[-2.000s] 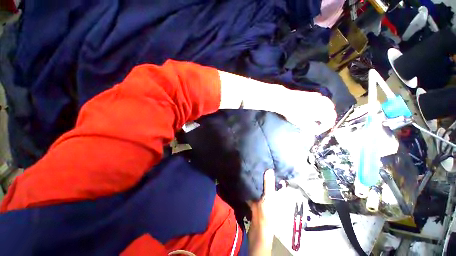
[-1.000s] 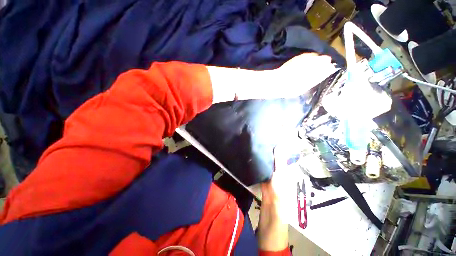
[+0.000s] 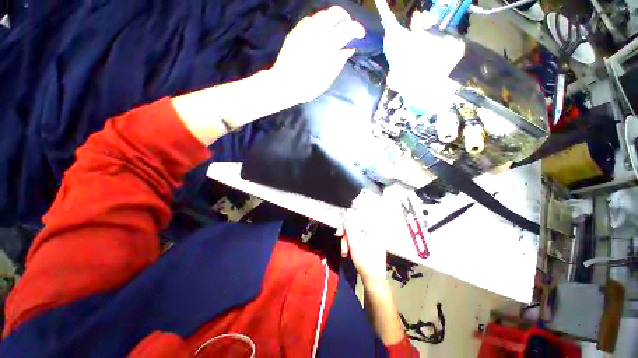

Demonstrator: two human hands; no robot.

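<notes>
The dark fabric piece (image 3: 290, 155) lies flat on the white table, left of the sewing machine (image 3: 504, 91). My left hand (image 3: 316, 52) is above the piece's far edge, fingers bent beside dark blue cloth; glare hides whether they grip it. My right hand (image 3: 365, 220) is at the table's near edge by the piece's near right corner, fingers partly curled; its hold is washed out. Red-handled thread snips (image 3: 417, 231) lie open just right of it, with dark tweezers (image 3: 451, 217) beside them. The needle area is lost in glare.
A navy fabric heap (image 3: 91, 63) fills the upper left. A white lamp (image 3: 420, 52) overhangs the machine. A black strip (image 3: 483, 196) runs over the white table (image 3: 490, 269) to its right edge. Dark trimmings (image 3: 404, 271) and a red container (image 3: 528, 342) are below.
The view has shifted, with the machine and snips now higher in the picture. My left hand has moved away from the machine head to the left. My right hand has drawn back to the table's near edge.
</notes>
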